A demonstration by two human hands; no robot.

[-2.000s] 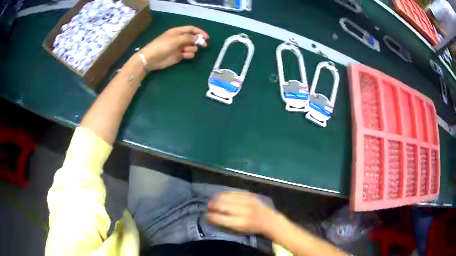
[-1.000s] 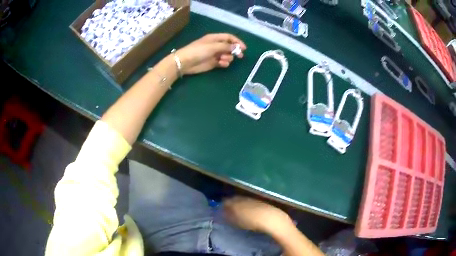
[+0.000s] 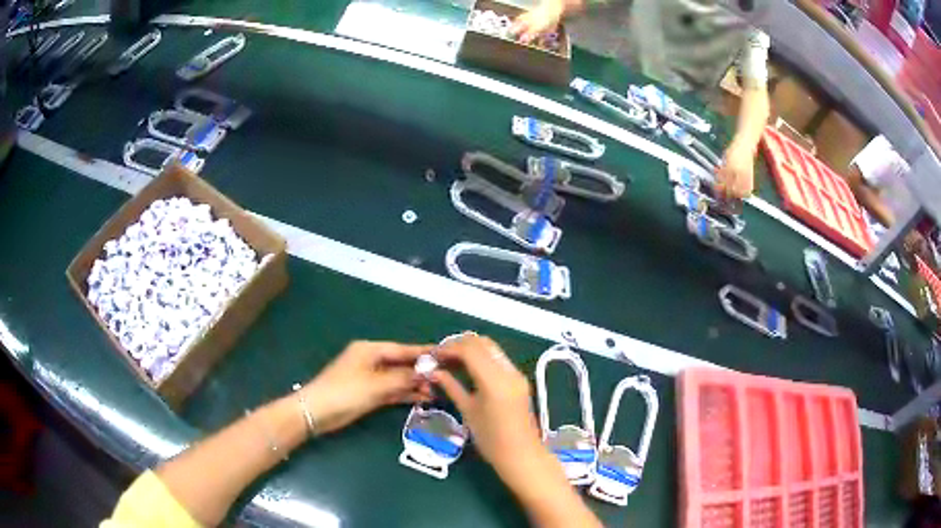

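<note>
My left hand (image 3: 366,384) holds a small white cap (image 3: 426,364) between its fingertips. My right hand (image 3: 485,387) is beside it, its fingertips at the cap and at the top end of a white loop frame (image 3: 433,437). Whether the right fingers grip the cap or the frame is hard to tell. The frame lies on the green surface, its blue-labelled base towards me and its loop mostly hidden by my hands. Two more white loop frames, one (image 3: 566,413) upright in view and one (image 3: 625,438) slightly tilted, lie to the right.
A cardboard box (image 3: 266,270) heaped with white caps stands at left. A pink compartment tray (image 3: 769,384) is at right. Beyond the white strip (image 3: 371,276) lie several white and dark frames. Opposite, a person's hands reach to a carton (image 3: 516,58) and frames; another pink tray (image 3: 815,191) is there.
The view has shifted up to show more of the belt. My right hand has come up from my lap to meet my left hand at the top of the nearest frame.
</note>
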